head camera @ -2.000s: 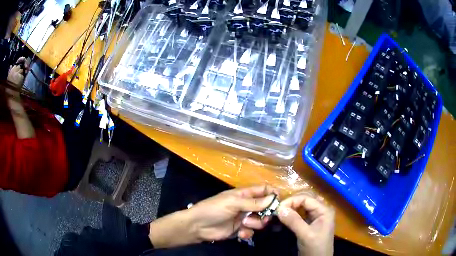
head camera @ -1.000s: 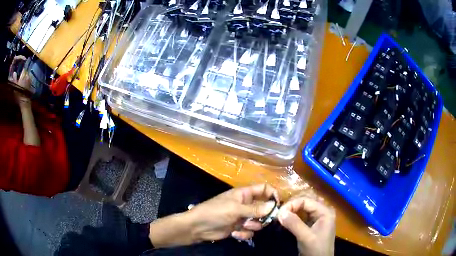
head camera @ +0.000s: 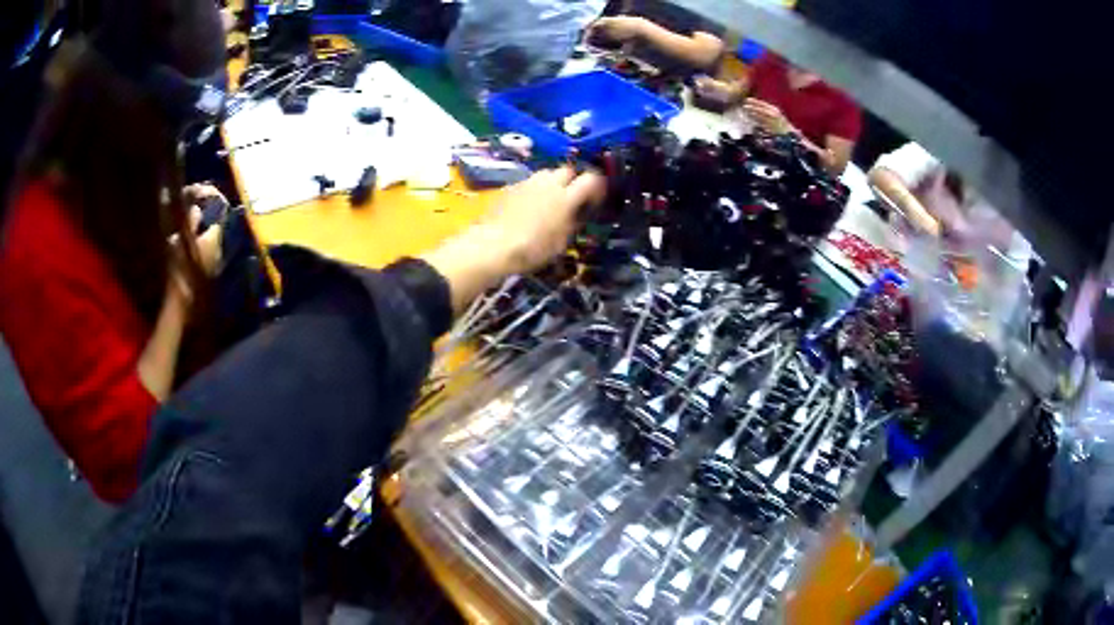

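Note:
My left hand (head camera: 546, 220) is stretched out past the clear tray, at the left edge of a heap of loose dark parts (head camera: 733, 202). Its fingertips are bent in, and I cannot tell whether they hold anything. My right hand is out of the picture. The clear plastic tray (head camera: 489, 537) lies in front of me, with rows of cabled assemblies (head camera: 684, 366) whose thin pale leads end in white tips. The small module seen between my hands earlier is not visible.
A blue bin (head camera: 513, 116) stands behind my left hand. A white work sheet (head camera: 287, 153) with dark pieces lies on the left bench. A person in red (head camera: 80, 354) sits at left; others work at the back. A metal post (head camera: 959, 458) and a blue tray's corner (head camera: 943, 571) are at right.
The view has swung up and left. My left hand has moved from the bench's front edge to the dark heap. My right hand and the small module have left the picture.

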